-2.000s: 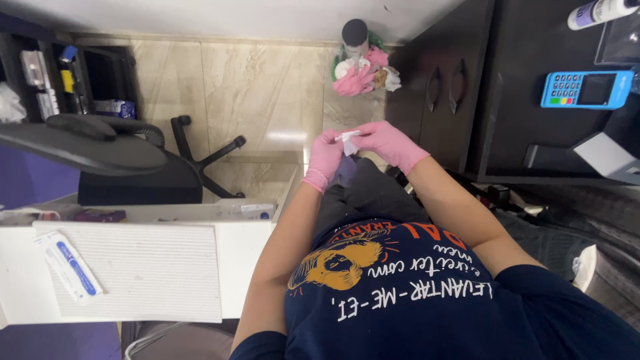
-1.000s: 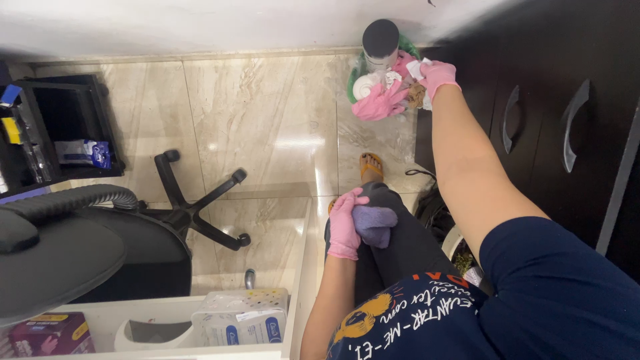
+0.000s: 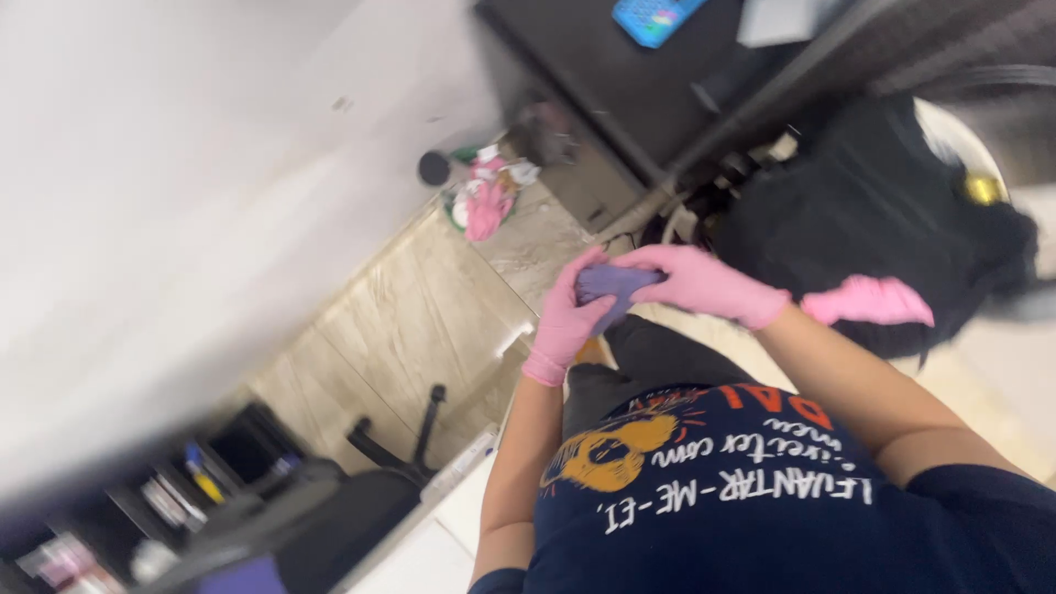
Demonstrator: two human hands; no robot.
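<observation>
Both my hands wear pink disposable gloves and meet in front of my legs. A crumpled purple cloth point(image 3: 617, 290) is between them. My left hand point(image 3: 572, 318) grips its left side, with fingers and thumb wrapped round it. My right hand point(image 3: 701, 285) holds the cloth's right edge between fingers and thumb. Past my right forearm another pink-gloved hand point(image 3: 870, 301) of a person shows against dark clothing. What lies under my fingers is hidden.
A full waste bin point(image 3: 458, 216) with pink gloves and white scraps stands by the wall, beside a dark-topped container point(image 3: 435, 168). A black cabinet point(image 3: 594, 107) carries a blue card terminal point(image 3: 656, 18). A black office chair point(image 3: 330, 511) stands lower left; a person in dark clothing point(image 3: 866, 206) is at right.
My right hand has come back from the waste bin to the purple cloth, which my left hand held alone. The view has turned, and another person's gloved hand now shows at right.
</observation>
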